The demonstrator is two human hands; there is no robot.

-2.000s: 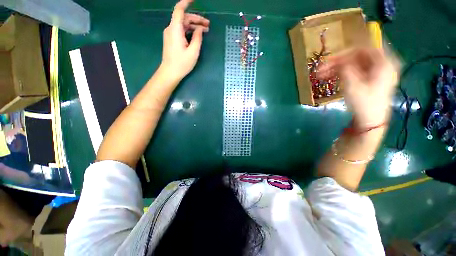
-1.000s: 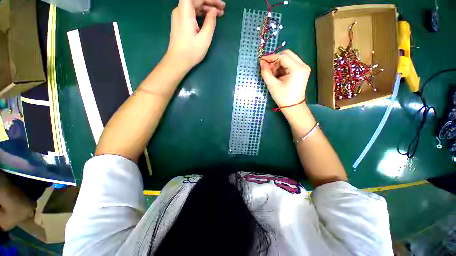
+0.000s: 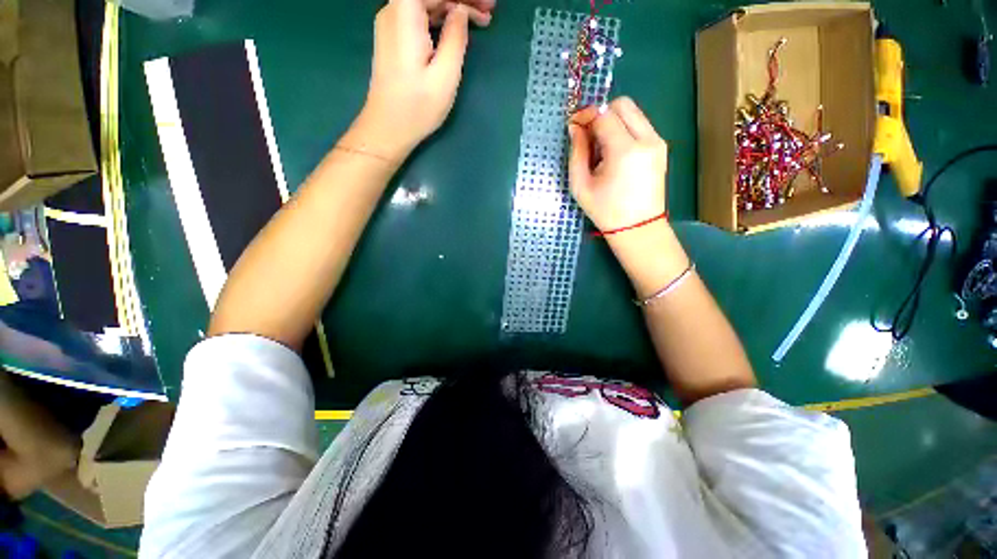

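The perforated strip (image 3: 538, 229) lies flat on the green bench in front of me. Small red-and-dark wired components (image 3: 583, 60) with white ends stand in a row at its far end. My right hand (image 3: 623, 164) is at the strip's right edge, thumb and index finger pinched at the near end of the row on a wired component, mostly hidden by the fingertips. My left hand (image 3: 421, 66) is left of the strip's far end, fingers curled and partly cut off by the top edge. I see nothing in it.
A cardboard parts box (image 3: 716, 131) with red wired components stands at the right, beside a yellow glue gun (image 3: 894, 120) with a pale glue stick (image 3: 833, 268). A black cord (image 3: 929, 251) loops farther right. A black board strip (image 3: 224, 153) lies left; open boxes stand beyond.
My right hand has moved from over the parts box to the row on the strip, and stays there. The view has shifted, uncovering the glue gun. My left hand stays left of the strip.
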